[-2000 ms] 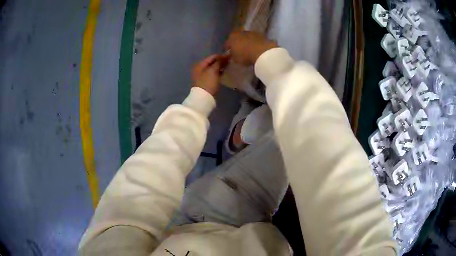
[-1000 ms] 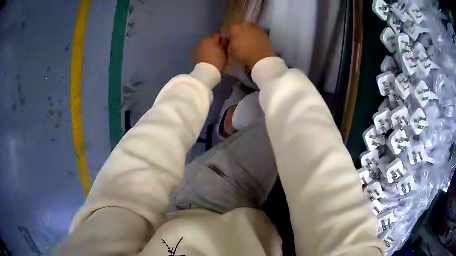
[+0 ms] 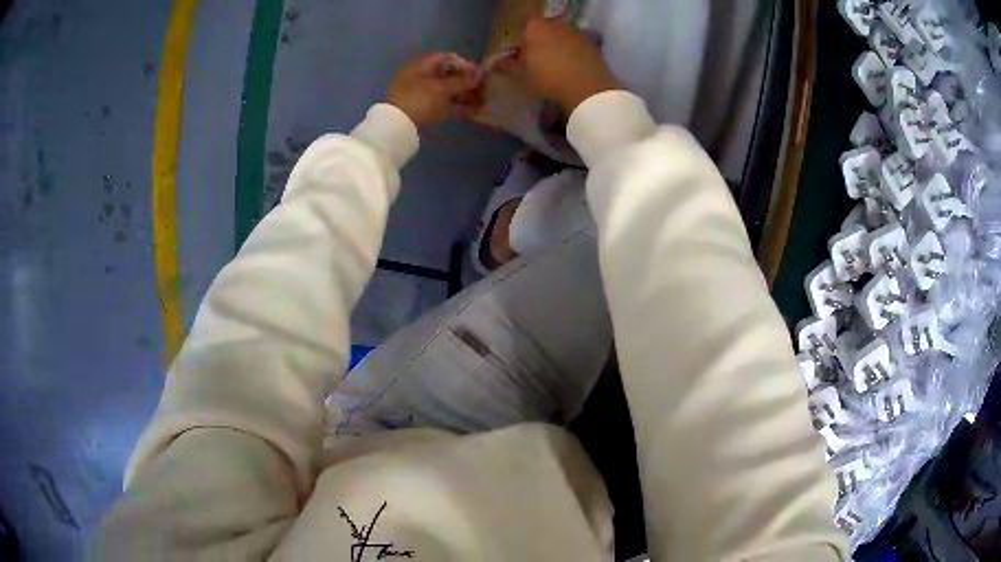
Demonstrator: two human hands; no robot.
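My left hand [image 3: 434, 88] is at the upper middle, with its fingertips pinched on a thin, pale strip [image 3: 499, 56], perhaps tape or film. My right hand [image 3: 562, 64] is a little to the right and higher, with curled fingers at the strip's other end. The strip spans the small gap between the hands. It is small and blurred, so its exact shape cannot be told. Brown cardboard [image 3: 512, 22] and a whitish plastic sheet [image 3: 670, 55] lie below and beside my right hand.
A heap of white three-pin plugs [image 3: 884, 302] in clear plastic bags [image 3: 953, 362] lies on the dark green bench [image 3: 825, 165] at the right. The bench has a brown edge [image 3: 793, 132]. My legs are below my hands. The grey-blue floor has yellow [image 3: 167, 187] and green [image 3: 252, 132] lines.
My hands, together one second ago, are now apart. The left hand has moved left and the right hand slightly up and right, with the pale strip showing between them.
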